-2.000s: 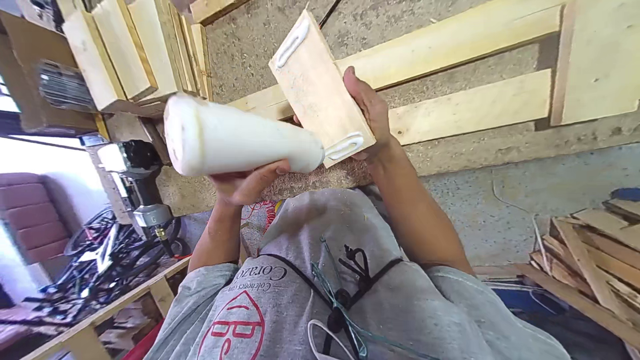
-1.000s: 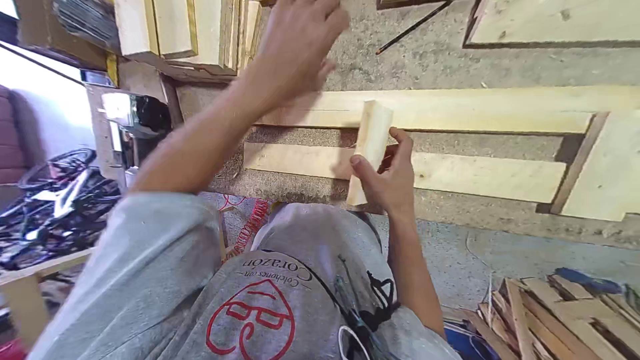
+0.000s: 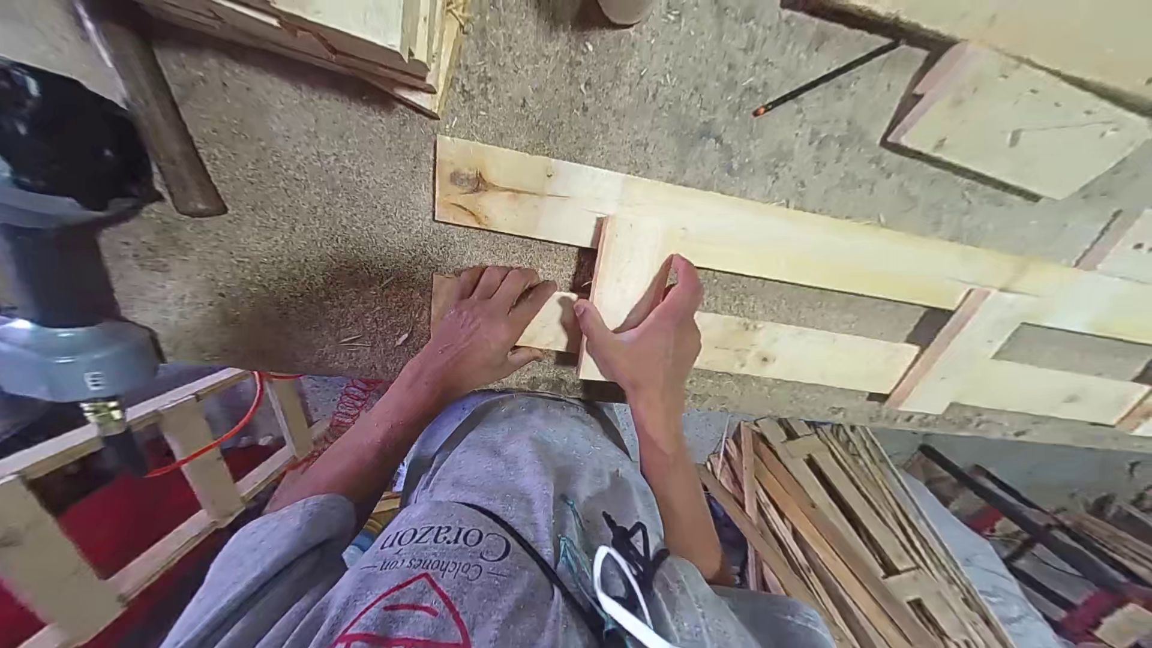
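My right hand (image 3: 650,337) grips a short wooden block (image 3: 630,270) that lies across two long boards, its far end on the upper board (image 3: 774,234) and its near end on the lower board (image 3: 810,349). Fingers spread, my left hand (image 3: 490,324) rests on the left end of the lower board and holds nothing. Further right, another short crosspiece (image 3: 958,346) spans the same two boards. The underside of the block is hidden.
A nail gun (image 3: 63,243) and a hammer's handle (image 3: 171,117) are at the left. Stacked boards (image 3: 360,27) lie at the back left. A pencil (image 3: 823,79) and a wood piece (image 3: 1017,117) lie at the back right. Scrap strips (image 3: 837,522) are below the bench's near edge.
The white glue bottle has left my left hand, which has come down onto the lower board. The block, glue strips showing earlier, now lies across the boards under my right hand. The view has shifted.
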